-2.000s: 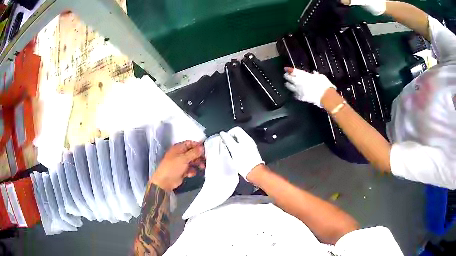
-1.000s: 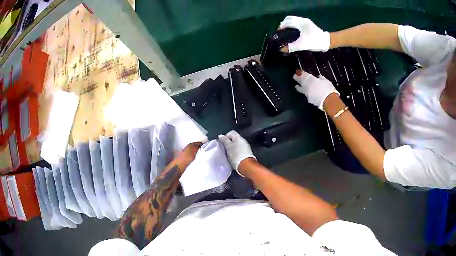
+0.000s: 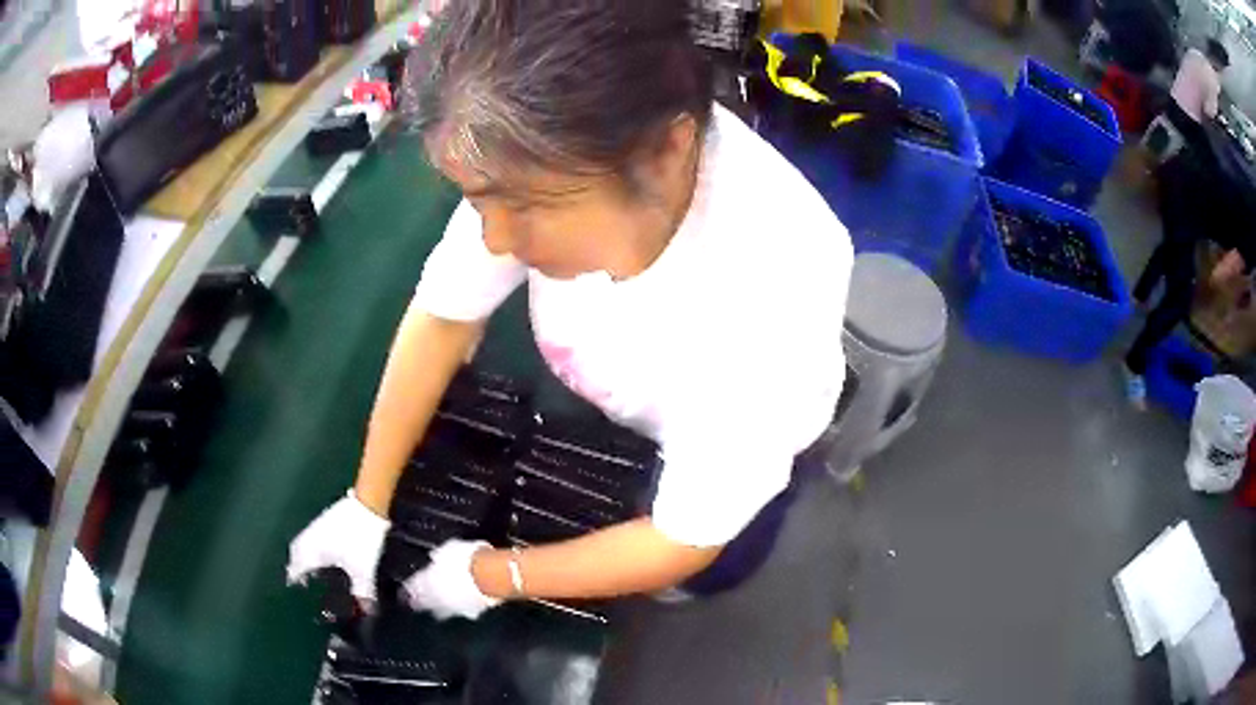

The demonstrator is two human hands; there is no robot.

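Note:
Neither of my hands is in the picture. Nearest in front are rows of black electronic units [image 3: 572, 475] standing on edge, with pale lines and dots. A co-worker's white-gloved hand [image 3: 342, 544] is at a dark unit [image 3: 338, 599]; the exact grip is unclear. The co-worker's other gloved hand [image 3: 452, 579] is beside the rows. More black units [image 3: 393, 672] lie at the bottom edge. The wearer's sleeve is not in view.
The co-worker [image 3: 744, 262] leans over the green conveyor [image 3: 262, 482]. More black units [image 3: 172, 413] lie along its far side. Blue crates [image 3: 1040, 262] with black parts, a grey bin [image 3: 888, 338] and white sheets [image 3: 1178, 592] are at the right. Another person [image 3: 1196, 83] is far right.
The view has swung right and up. My two hands, the white sleeve, bagged units and plywood board have left the picture. The co-worker and the blue crates now fill more of it.

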